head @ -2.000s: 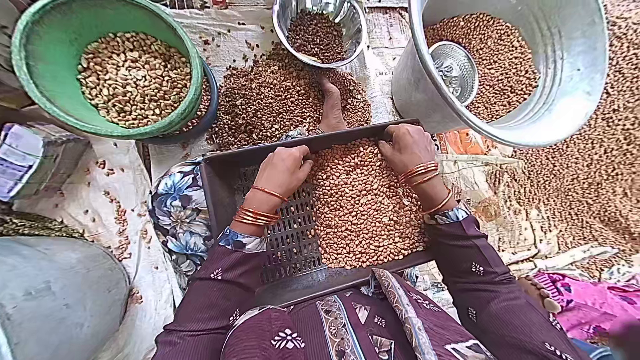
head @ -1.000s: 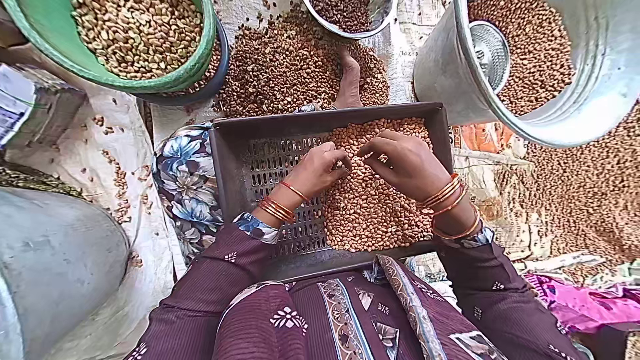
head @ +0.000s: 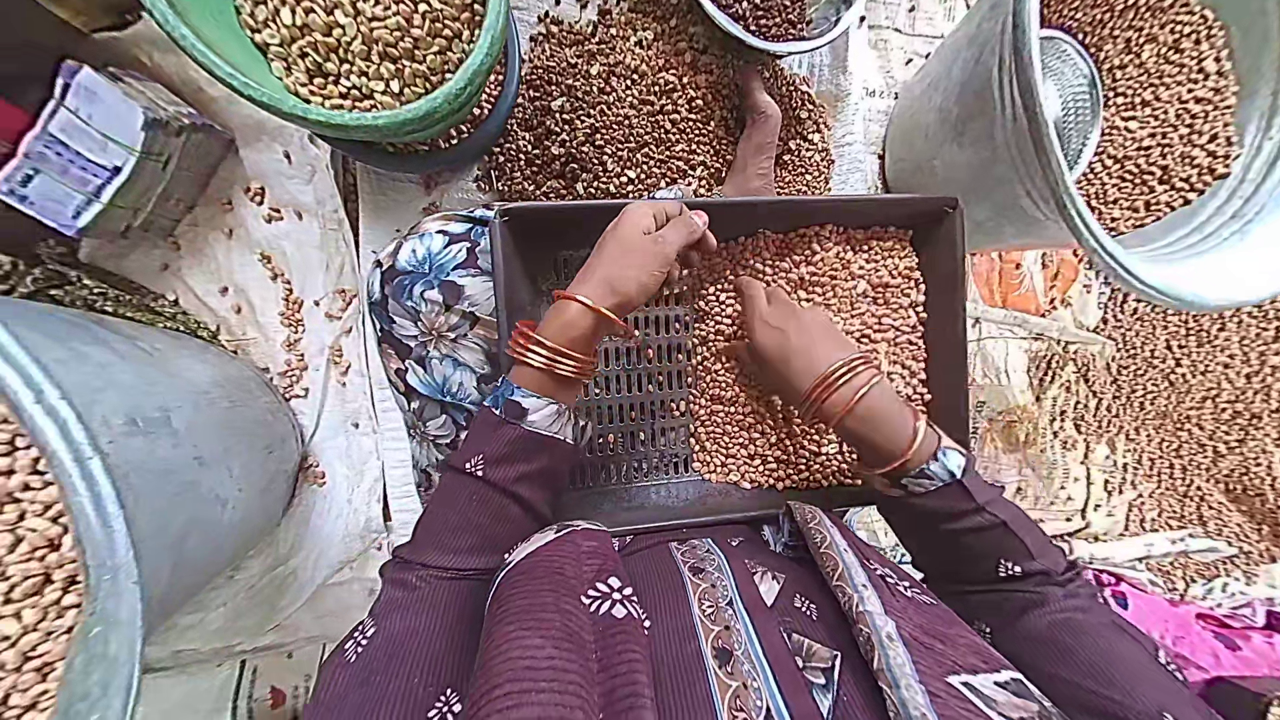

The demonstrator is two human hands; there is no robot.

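A dark rectangular tray with a slotted bottom [head: 640, 505] rests across my lap. Small brown nuts or seeds [head: 790, 450] cover its right part, while the slots show on the left. My left hand [head: 650, 250] hovers over the tray near its far wall, fingers curled together; whether something small is between them cannot be seen. My right hand [head: 785, 335] is on the pile with its fingertips among the nuts, and what they touch is partly hidden.
Beyond the tray lie a loose heap of darker nuts [head: 610, 110], a bare foot [head: 755, 140] and a steel bowl [head: 785, 45]. A green basin [head: 400, 120] stands far left, a metal bucket [head: 960, 140] far right, another metal container [head: 190, 450] near left.
Both hands were at the tray's far edge, then came together over the nuts. Now they are apart, the left nearer the far wall and the right down on the pile.
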